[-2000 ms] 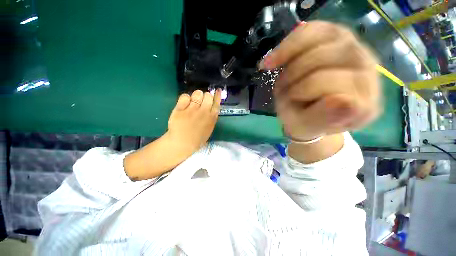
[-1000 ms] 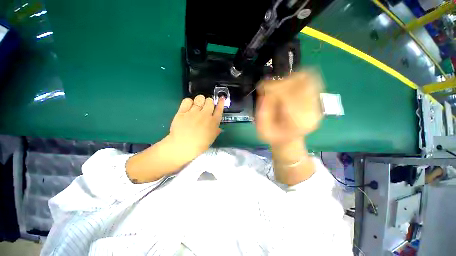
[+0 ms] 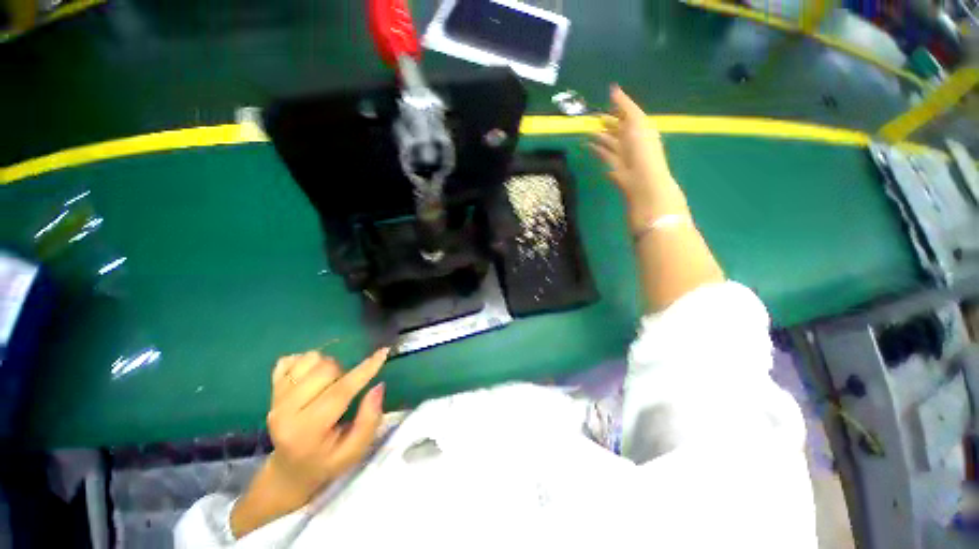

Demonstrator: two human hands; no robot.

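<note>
The black toggle press (image 3: 424, 161) stands on the bench with its red handle (image 3: 394, 30) up. The silver front edge of its nest plate (image 3: 456, 329) shows; I cannot make out a workpiece in the nest. My left hand (image 3: 322, 416) is at the near left of the press, empty, with the index fingertip at the plate's front left corner. The black parts tray (image 3: 558, 281), right of the press, holds many tiny pale grains (image 3: 536, 209). My right hand (image 3: 641, 161) is beyond the tray's right side, fingers apart, near a small shiny item (image 3: 569, 102) but seemingly not gripping it.
A white-framed dark panel (image 3: 499, 32) lies behind the press. Yellow tape (image 3: 741, 127) crosses the green bench (image 3: 215, 279) behind the press. A blue-edged thing with a white sheet (image 3: 13, 295) is at the far left. Grey equipment (image 3: 912, 209) stands at the right edge.
The view has shifted, showing the whole press and red handle. My right hand has moved from near the press to the far right. My left hand has drawn back from the nest centre.
</note>
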